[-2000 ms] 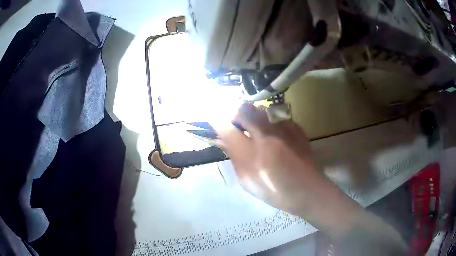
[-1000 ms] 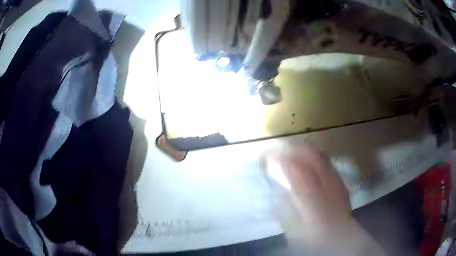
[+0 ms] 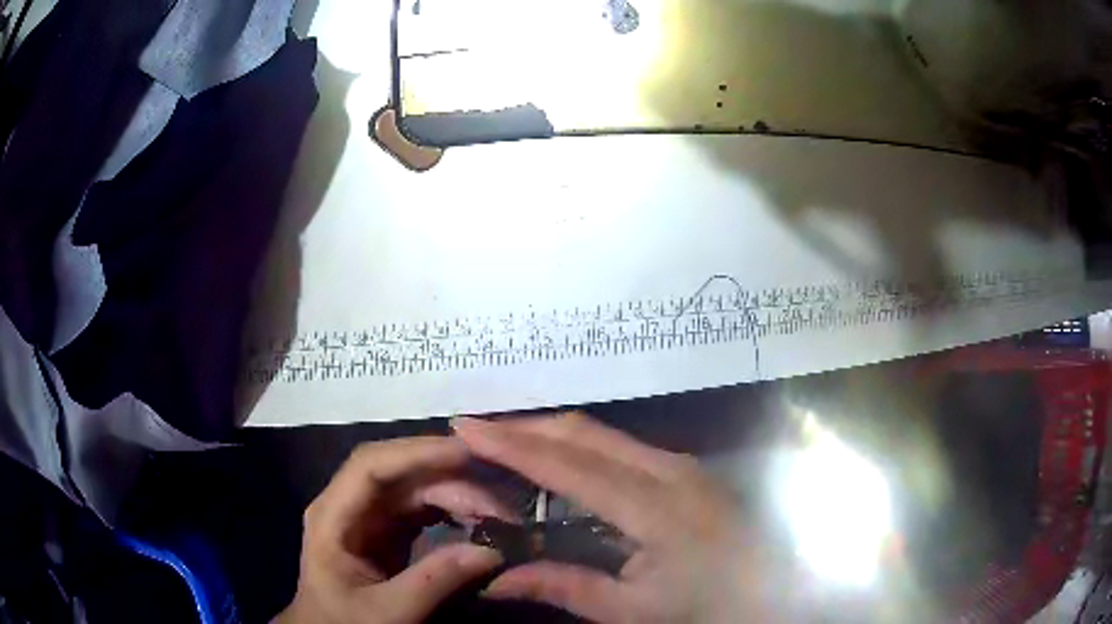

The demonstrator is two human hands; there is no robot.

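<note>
My left hand [image 3: 378,524] and my right hand [image 3: 634,518] are together below the table's front edge. Their fingertips hold a small dark metal part [image 3: 531,539], which looks like a bobbin case, with a short pale pin standing up. Fingers hide much of it. The cream machine bed [image 3: 805,85] is at the top, with a dark slide plate opening [image 3: 482,126] along its front edge. The needle and presser foot are out of the picture.
Dark cloth [image 3: 183,183] with grey-blue pieces [image 3: 220,43] lies at the left and hangs over the white table's [image 3: 549,232] edge. A printed scale and a thread loop [image 3: 722,278] are near that edge. Red material [image 3: 1037,488] and a bright glare are lower right.
My right hand has moved from the machine bed down below the table edge. My left hand has come into view, and both hold the metal part. The view has tilted down.
</note>
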